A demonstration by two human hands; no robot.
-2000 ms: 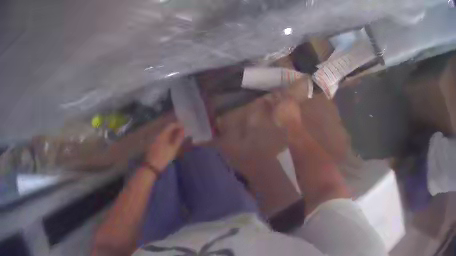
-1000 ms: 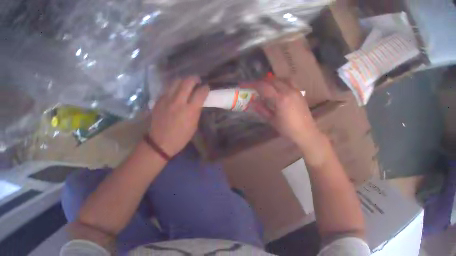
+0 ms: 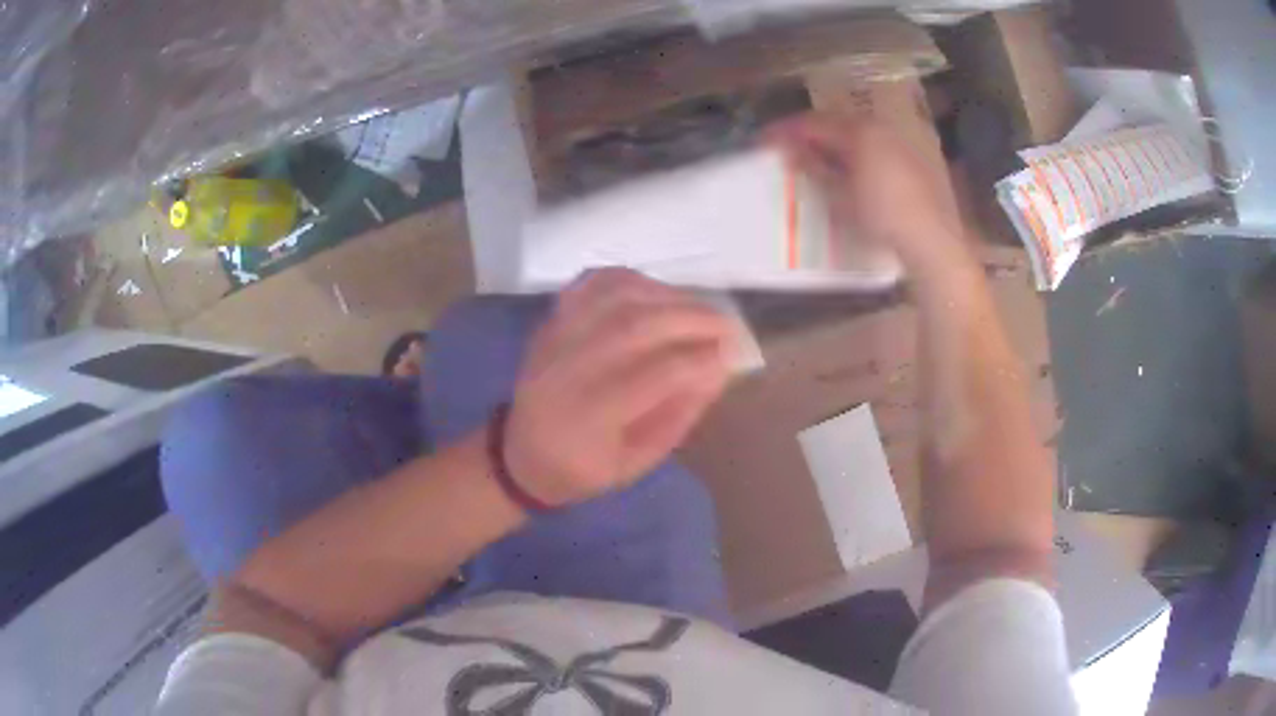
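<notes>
A white label sheet [image 3: 658, 224] with an orange band near its right end lies across the view, above my lap and over a brown carton. My right hand [image 3: 861, 182] is blurred and closed on the sheet's right end. My left hand [image 3: 623, 385] is below the sheet, above my knee, with fingers curled. A small white piece [image 3: 746, 343] shows at its fingertips. The print on both is too blurred to read.
More label sheets [image 3: 1119, 175] lie at the upper right. A yellow bottle [image 3: 245, 211] lies at the left. Clear film [image 3: 280, 84] covers something large at the top. A white strip [image 3: 855, 487] lies on brown cardboard. White boxes stand at lower left [image 3: 84, 462] and lower right.
My left hand has come off the strip's left end and moved right and down. A broader white sheet surface now shows by my right hand, which has moved slightly up and right.
</notes>
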